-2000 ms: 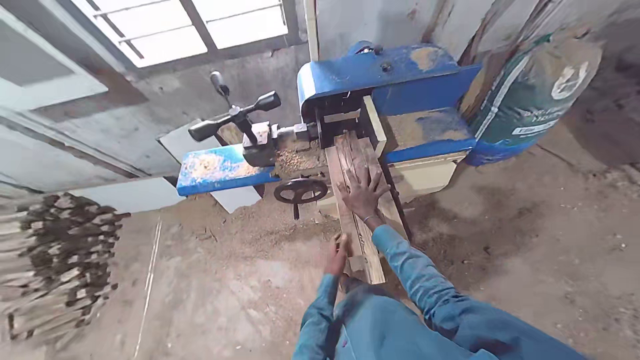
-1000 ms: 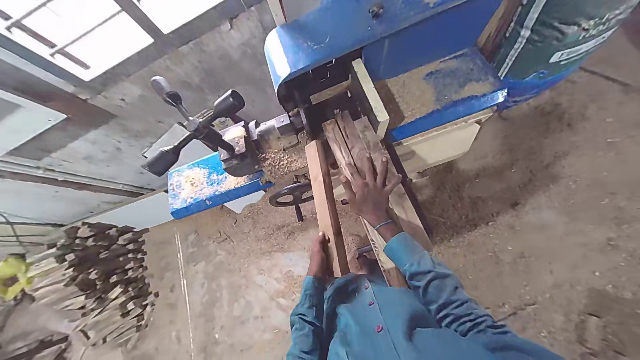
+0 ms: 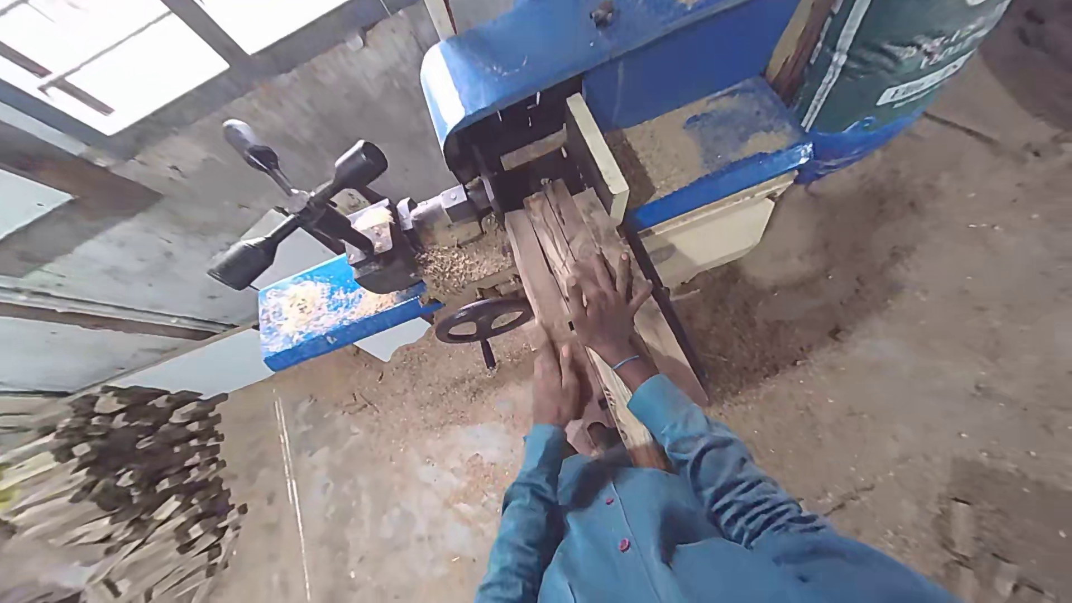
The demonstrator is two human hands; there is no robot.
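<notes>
Several wooden strips (image 3: 548,239) lie side by side on the bed of a blue woodworking machine (image 3: 519,63), their far ends at the opening under its hood. My right hand (image 3: 605,310), a thin blue band at its wrist, rests spread on top of the strips. On the near left edge of the strips lies my left hand (image 3: 556,381), its fingers against the wood. Whether it grips a strip I cannot tell. A pale upright fence (image 3: 596,159) stands along the right side of the strips. What lies inside the hood is mostly hidden in shadow.
Left of the strips are a handwheel (image 3: 484,320) and a spoked lever handle (image 3: 306,209) with black grips. Sawdust covers the blue side table (image 3: 335,314). A pile of wood pieces (image 3: 142,469) is at lower left, and a large green and blue sack (image 3: 888,75) stands at upper right.
One second ago my left hand was lower, at a strip set apart at an angle; now that hand is further forward and the strips lie together. My right hand stays on the wood.
</notes>
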